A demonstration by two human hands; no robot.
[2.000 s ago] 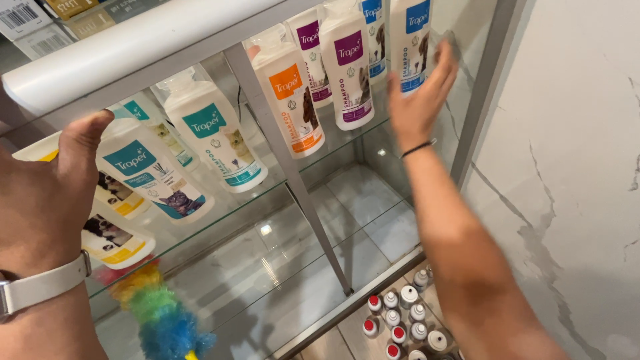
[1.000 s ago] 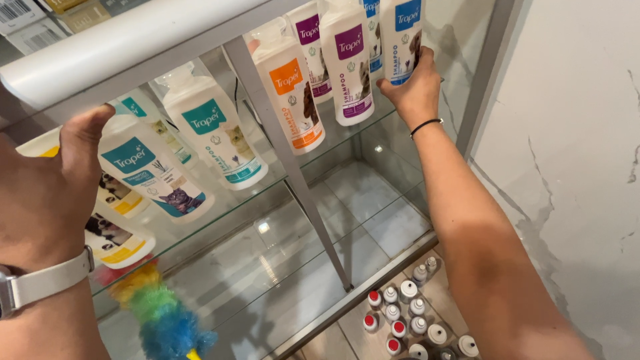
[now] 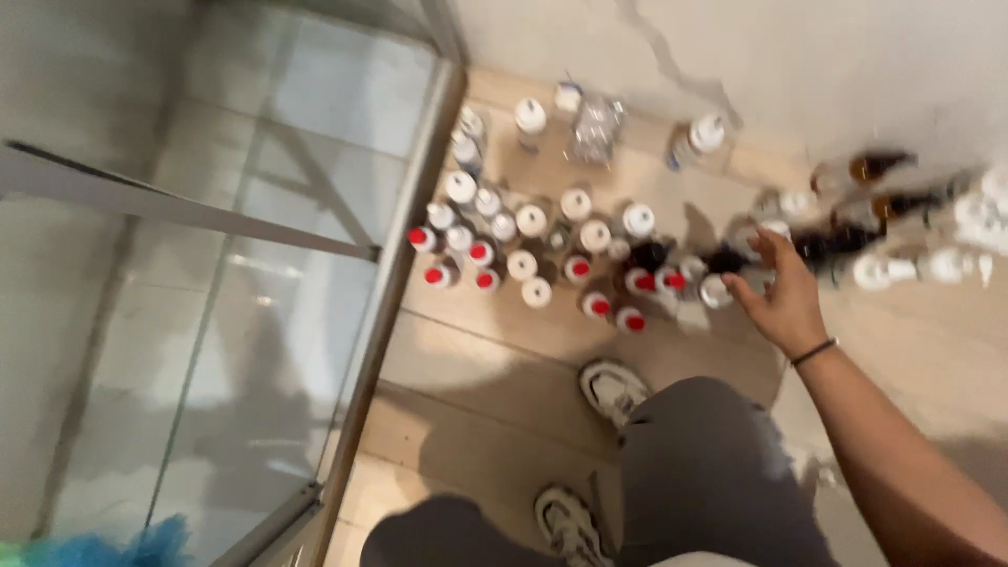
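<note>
My right hand (image 3: 776,295) reaches over a group of bottles on the tiled floor, thumb and fingers spread with nothing seen between them. Nearest to its thumb is a bottle with a pale round top (image 3: 716,290). Left of it stand bottles with red-and-white caps (image 3: 580,268) and bottles with white caps (image 3: 531,220). Dark bottles (image 3: 819,246) and white pump-top bottles (image 3: 882,270), blurred, are right of the hand. My left hand is out of view.
The glass display cabinet's metal frame (image 3: 402,213) runs along the left. A blue and green duster (image 3: 118,547) shows at bottom left. By the marble-look wall (image 3: 756,63) lie a clear plastic bag (image 3: 596,130) and a white-capped bottle (image 3: 706,134). My shoes (image 3: 613,390) are below the bottles.
The view has swung down from the shampoo shelf to the floor. My right hand was at a blue-labelled shampoo bottle on the shelf and is now over the floor bottles. My left hand has left the view.
</note>
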